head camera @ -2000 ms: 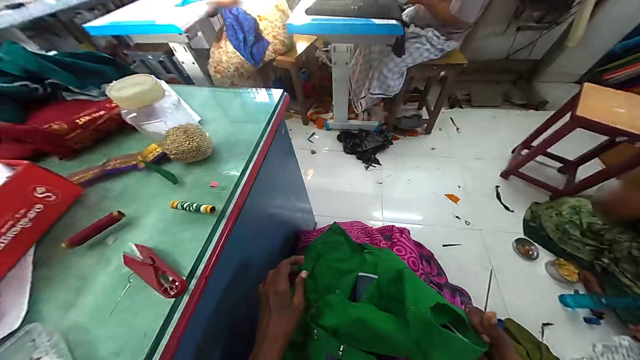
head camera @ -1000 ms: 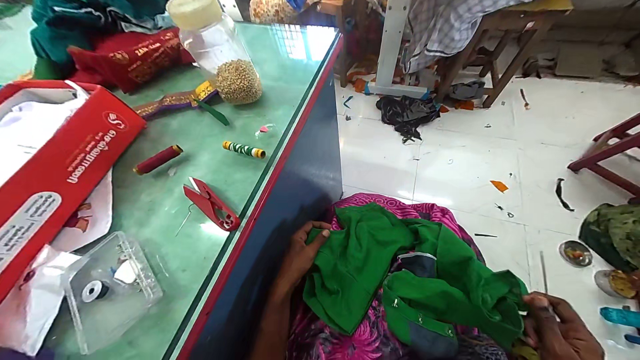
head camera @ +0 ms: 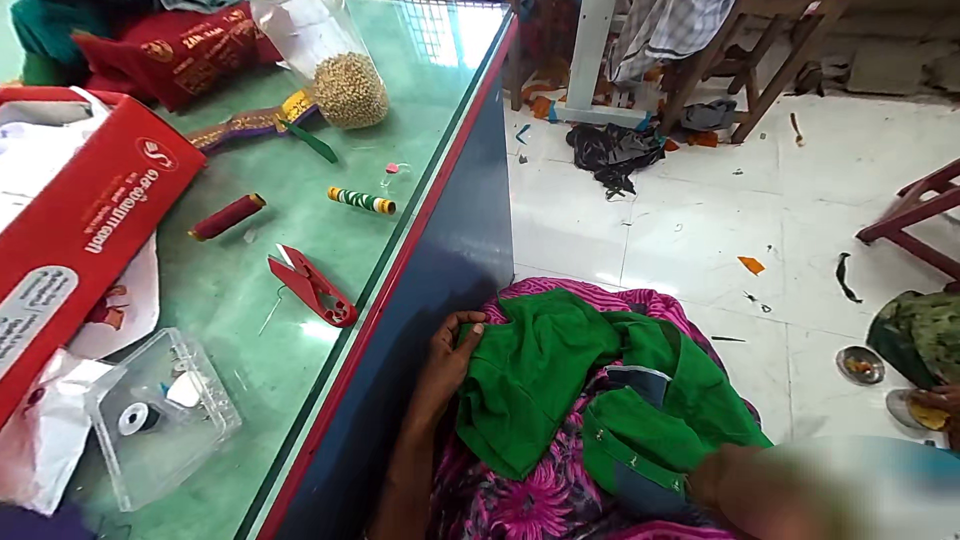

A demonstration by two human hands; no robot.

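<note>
A green cloth garment (head camera: 532,375) with small hooks along one edge lies spread over the patterned pink and purple cloth on my lap. My left hand (head camera: 450,360) pinches the garment's upper left edge between thumb and fingers. At the lower right my right hand (head camera: 731,480) is by the garment's other end, largely blurred, so its fingers and anything in them cannot be made out. On the glass-topped table to the left lie red thread snips (head camera: 313,289), a green and white thread spool (head camera: 361,200) and a maroon thread spool (head camera: 227,217).
A red box (head camera: 90,202), a clear plastic case (head camera: 169,412) with a bobbin, and a jar of beads (head camera: 349,90) stand on the table, whose red edge (head camera: 397,262) runs beside me. Black scraps (head camera: 615,150) lie on the floor. A person's hand and metal bowls (head camera: 860,365) are at the right.
My left hand stays at the garment's left edge. The thin pointed thing seen upright by my right hand earlier does not show now. The view has shifted toward the table.
</note>
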